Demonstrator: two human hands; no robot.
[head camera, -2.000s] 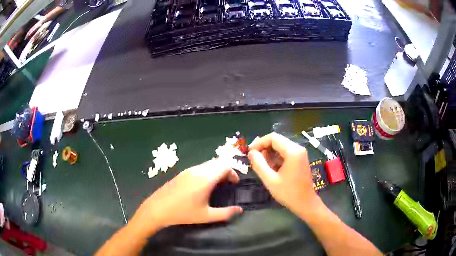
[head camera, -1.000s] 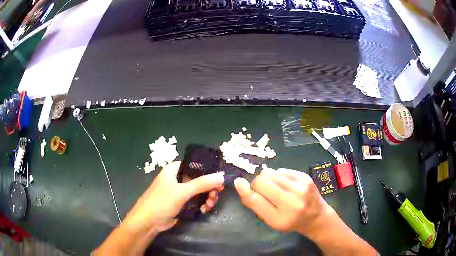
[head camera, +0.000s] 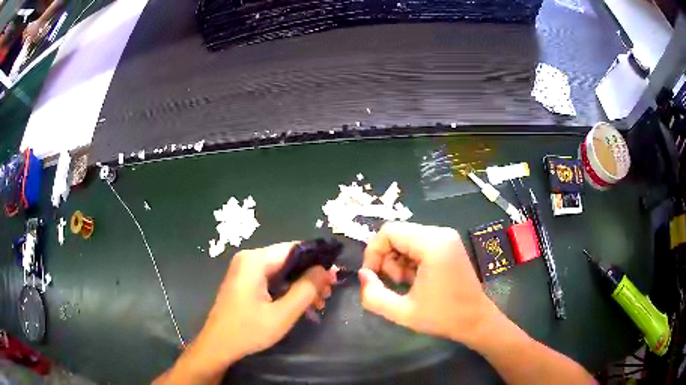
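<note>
My left hand (head camera: 263, 289) holds a black plastic housing (head camera: 305, 263) above the green mat, tilted and blurred. My right hand (head camera: 414, 278) is just to its right, thumb and forefinger pinched close together. A small dark bit shows between the fingertips of both hands; what it is and which hand grips it are too blurred to tell. A larger pile of small white pieces (head camera: 357, 209) lies behind my right hand. A smaller white pile (head camera: 235, 222) lies to the left.
Black trays (head camera: 361, 21) are stacked at the back. Right side: clear bag (head camera: 450, 169), white-handled tool (head camera: 493, 194), red block (head camera: 523, 241), black card (head camera: 491, 250), dark stick (head camera: 547, 259), round tub (head camera: 605, 155), green screwdriver (head camera: 639, 310). Left side: copper-coloured spool (head camera: 82, 225), thin cord (head camera: 147, 252).
My left hand first lay over the dark housing on the mat, then lifted it upright, and now holds it tilted. My right hand has moved from the white pile to beside the housing. The view has shifted.
</note>
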